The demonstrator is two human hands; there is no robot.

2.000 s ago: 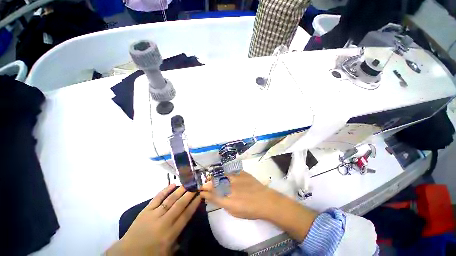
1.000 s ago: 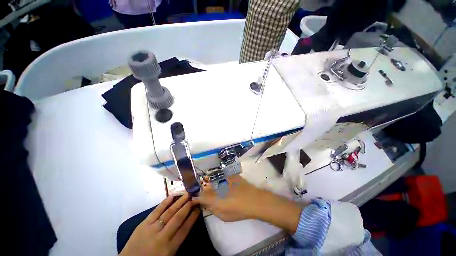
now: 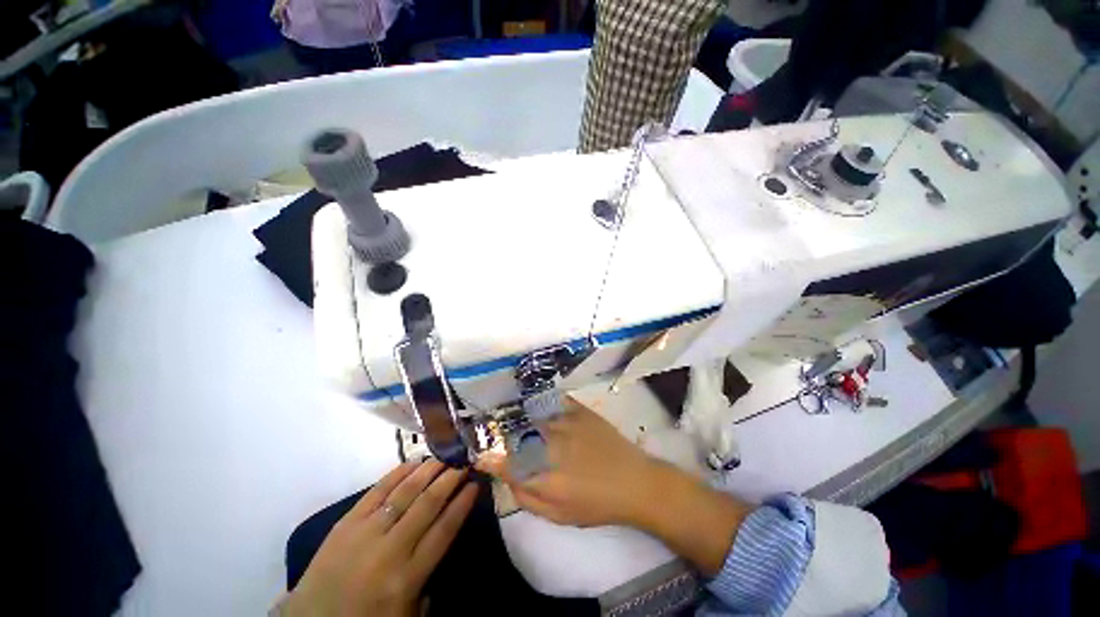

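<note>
A black garment panel (image 3: 470, 576) lies on the machine bed at the bottom centre, its far edge at the needle area. My left hand (image 3: 384, 545) lies flat on the panel, fingers extended and close together, fingertips just below the curved metal guard (image 3: 429, 404). My right hand (image 3: 581, 472) is at the right of the needle, fingers bent, fingertips at the panel's edge by the presser foot. Its fingertips are partly hidden by the guard and the machine fittings, so its hold cannot be made out. The white sewing machine head (image 3: 519, 259) stands over the work.
A large black garment pile (image 3: 48, 422) is at the left. Black pieces (image 3: 296, 235) lie behind the machine head. Snips with a red part (image 3: 852, 383) lie on the bed at right. A white cloth strip (image 3: 762, 283) drapes over the arm. People stand beyond the table's raised rim (image 3: 483, 103).
The camera view has shifted slightly. My right hand's fingers have moved a little around the needle area. My left hand stays flat on the panel.
</note>
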